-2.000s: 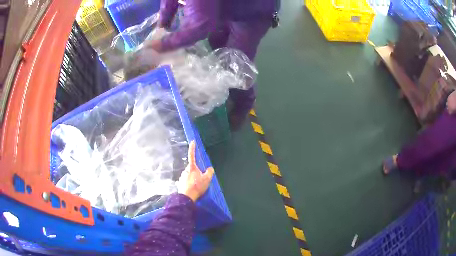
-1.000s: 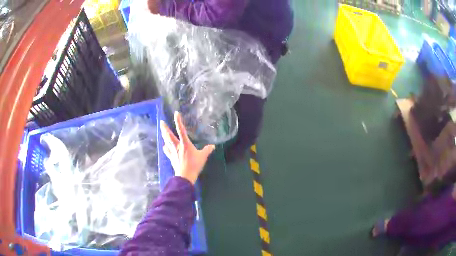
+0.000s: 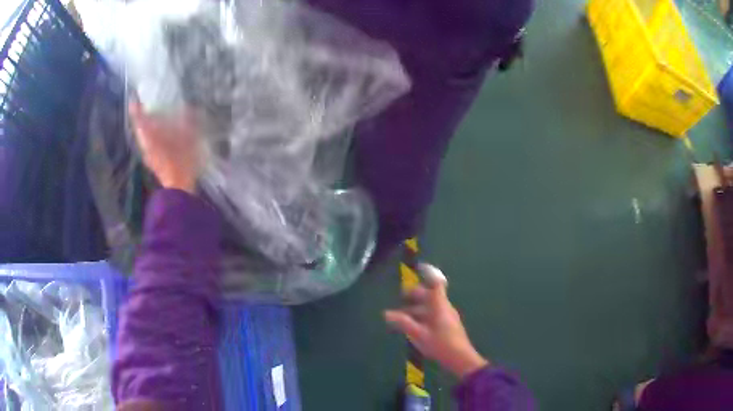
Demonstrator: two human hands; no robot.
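A large crumpled clear plastic bag (image 3: 265,120) hangs in front of me, beside a person's purple-clothed body. My left hand (image 3: 170,144) is blurred and reaches up against the bag's left part; whether its fingers grip the film is unclear. My right hand (image 3: 434,321) is over the floor, right of the bag, with thumb apart from partly bent fingers; a small whitish spot shows at a fingertip. A blue crate (image 3: 108,281) with clear film inside is at lower left, partly hidden by my left sleeve.
A dark slotted crate (image 3: 40,144) stands at left. A person (image 3: 418,120) in purple stands close ahead. A yellow crate (image 3: 655,72) is on the green floor at upper right. Yellow-black tape (image 3: 414,373) runs below. Brown cardboard (image 3: 714,241) and another person's purple sleeve (image 3: 699,393) are at right.
My left hand has left the blue crate's rim area and moved up to the plastic bag. My right hand has come into view. The bag looks nearer and the blue crate sits lower left.
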